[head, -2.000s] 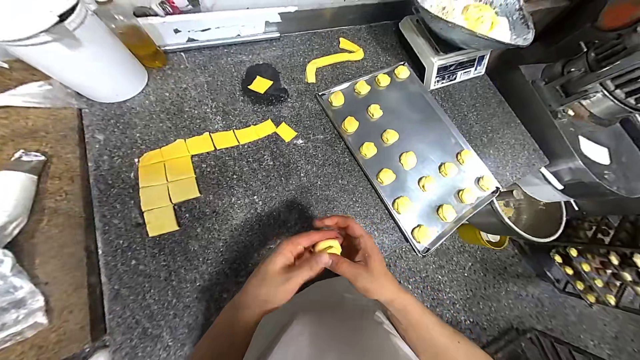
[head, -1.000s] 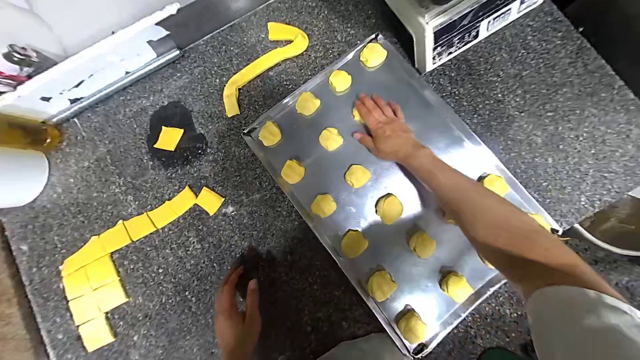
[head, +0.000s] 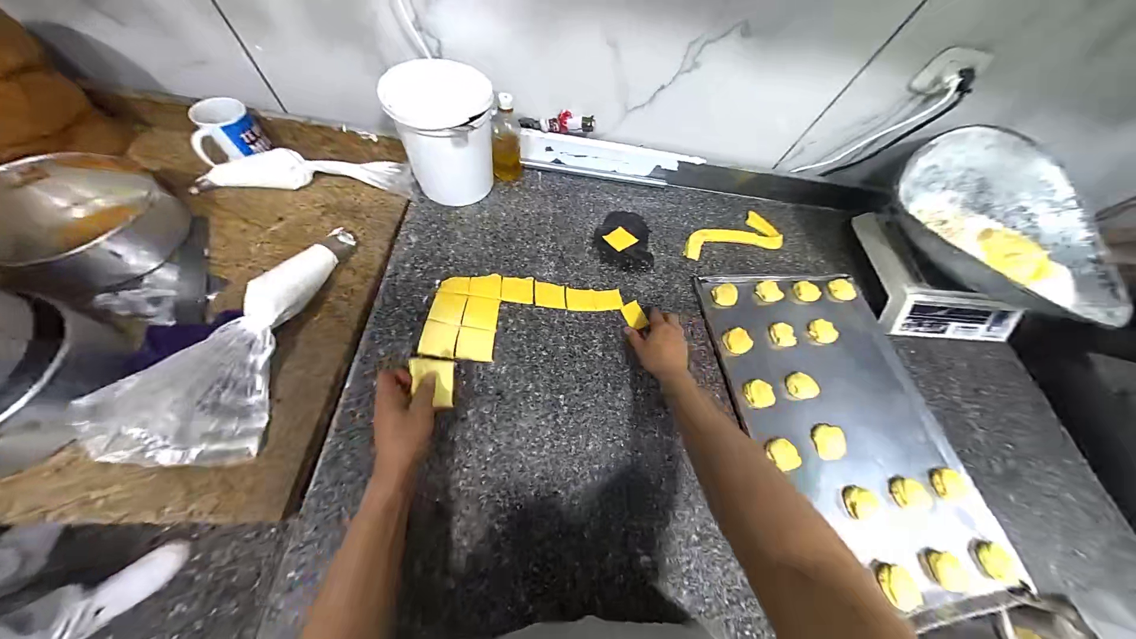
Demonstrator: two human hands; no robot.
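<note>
Yellow dough squares (head: 480, 313) lie in a bent row on the dark speckled countertop (head: 568, 426). My left hand (head: 406, 417) grips the lowest square (head: 432, 382) at the left end, thumb on top and fingers at its left edge. At the row's right end, my right hand (head: 659, 343) touches a small tilted square (head: 634, 314); its fingertips are at the piece's right edge, and whether they pinch it is unclear. To the right, a metal baking tray (head: 865, 390) bears several round dough pieces (head: 829, 441). Behind the row, another square (head: 619, 239) rests on a black object (head: 624, 257).
A dough strip (head: 732, 238) lies behind the tray. A metal bowl (head: 1003, 222) sits on a scale (head: 941, 306) at back right. A white bucket (head: 442, 142) and an oil bottle (head: 507, 146) stand at the back. Piping bags (head: 288, 284) lie on the wooden board (head: 311, 382) at left.
My right hand has moved off the baking tray to the right end of the dough row. My left hand has gone to the lowest square. The view has swung left and widened.
</note>
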